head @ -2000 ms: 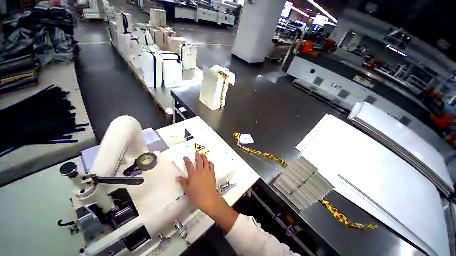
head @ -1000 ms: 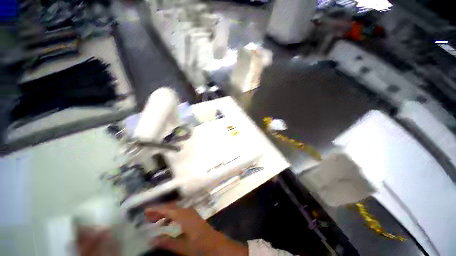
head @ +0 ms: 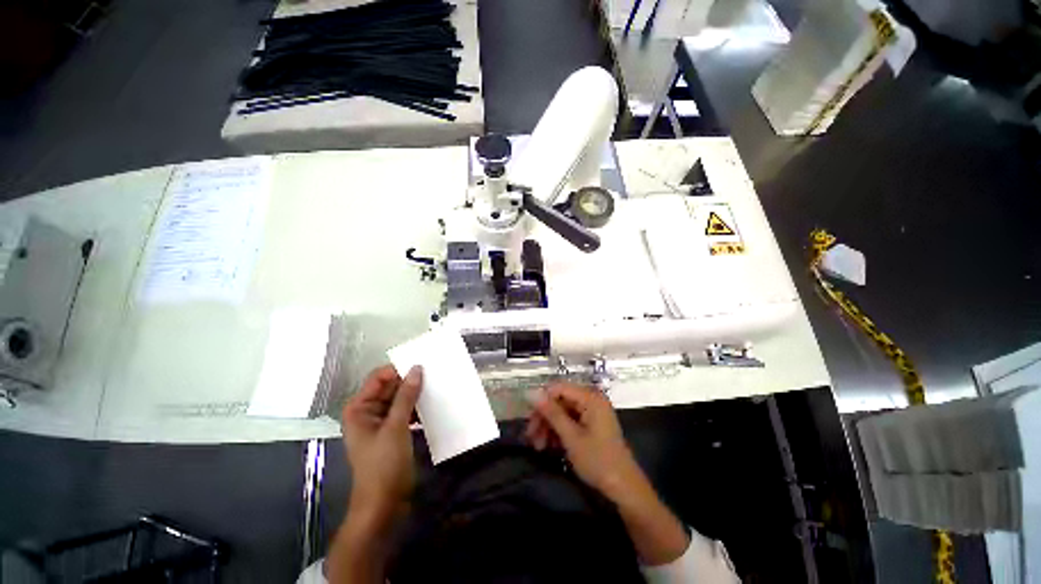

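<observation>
My left hand (head: 382,420) holds a white rectangular cut panel (head: 454,399) by its left edge, in front of the needle area (head: 502,291). My right hand (head: 577,428) is to the right of the panel, apart from it, its fingers loosely curled with nothing clearly seen in them. A stack of unsewn panels (head: 295,363) lies on the table left of the machine. White sewn panels (head: 668,268) lie on the flat cover of the industrial sewing machine (head: 577,126), left of the warning sticker.
A taped paper sheet (head: 206,234) lies on the machine table (head: 377,205). A grey device (head: 40,297) is at the far left. Black strips (head: 360,57) lie on a bench behind. Bundled panels (head: 942,462) and a yellow-black tie strip (head: 873,331) are on the steel table, right.
The view has swung left and down. My right hand has left the machine cover and is now in front of the machine. My left hand is now clearly seen holding a panel.
</observation>
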